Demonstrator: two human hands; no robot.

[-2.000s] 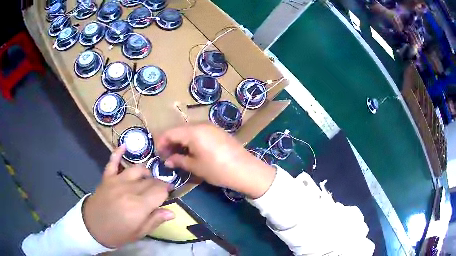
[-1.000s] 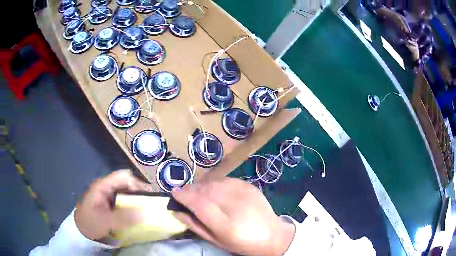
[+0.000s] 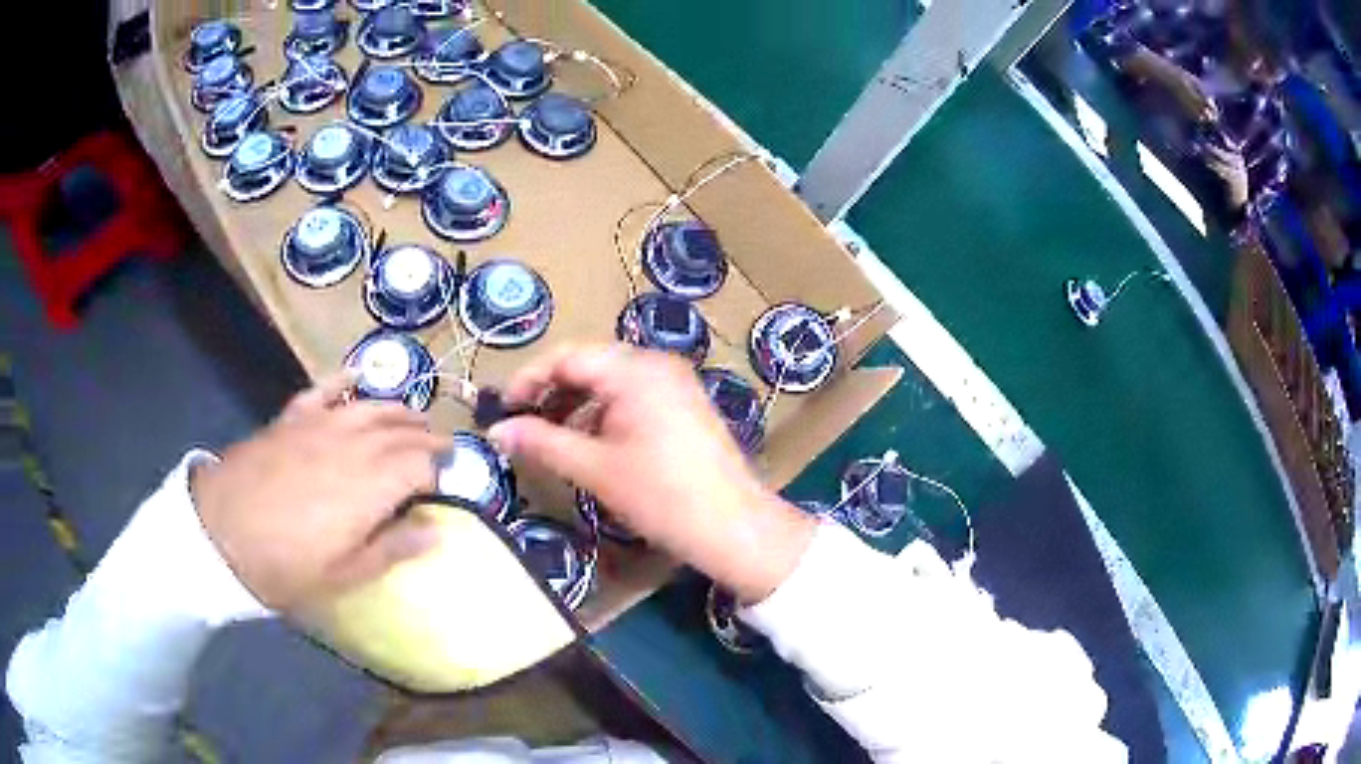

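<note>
Round loudspeakers with thin pale leads stand in rows in a brown cardboard speaker tray (image 3: 575,187). Several at the back have bare silver magnets, such as the speaker (image 3: 508,299); several nearer the right have black square pads, such as the speaker (image 3: 685,257). My right hand (image 3: 634,448) is over the tray's near part, pinching a small black foam pad (image 3: 493,405) between thumb and fingers. My left hand (image 3: 306,485) is at the tray's left edge, over a pale yellow backing paper (image 3: 448,605) with a black edge; its hold is partly hidden. A bare-magnet speaker (image 3: 475,475) lies between my hands.
More speakers, one of them at the bench (image 3: 875,493), lie right of the tray by a black sheet (image 3: 1000,552). A lone speaker (image 3: 1087,300) lies on the green belt. A red stool (image 3: 90,224) stands at left. Another person's hand (image 3: 1227,167) shows at top right.
My right hand has moved up from the yellow paper over the tray with a black pad. My left hand has moved up to the tray's left edge. The tray shows slightly lower in view.
</note>
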